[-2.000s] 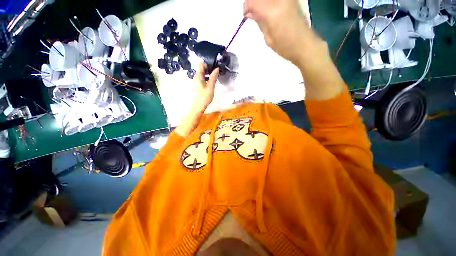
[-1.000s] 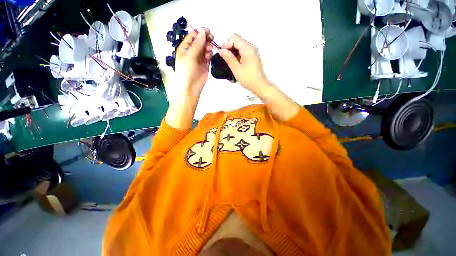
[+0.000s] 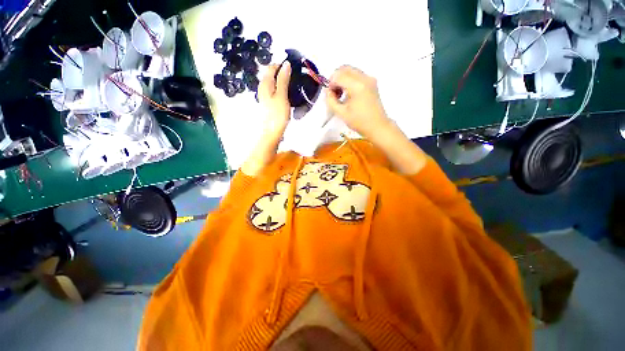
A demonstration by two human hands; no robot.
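Note:
A black round housing (image 3: 299, 81) is held over the white sheet (image 3: 377, 68), its hollow face turned up. My left hand (image 3: 275, 96) grips its left side. My right hand (image 3: 353, 96) pinches red and dark lead wires (image 3: 315, 74) at the housing's right side. The wires run from inside the housing to my right fingertips. A pale wire also shows in the housing. Small black rings (image 3: 240, 58) lie loose on the sheet to the left of the housing.
White wired housings stand on the left (image 3: 113, 89) and on the right (image 3: 528, 55) of the green bench (image 3: 199, 147). Dark housings (image 3: 184, 96) lie left of the sheet. Black stool seats (image 3: 146, 210) are below the bench edge. A cardboard box (image 3: 541, 274) is on the floor.
My hands have moved apart. My left hand has left the wires and now holds the housing, which has turned its hollow face up. More of the black rings show.

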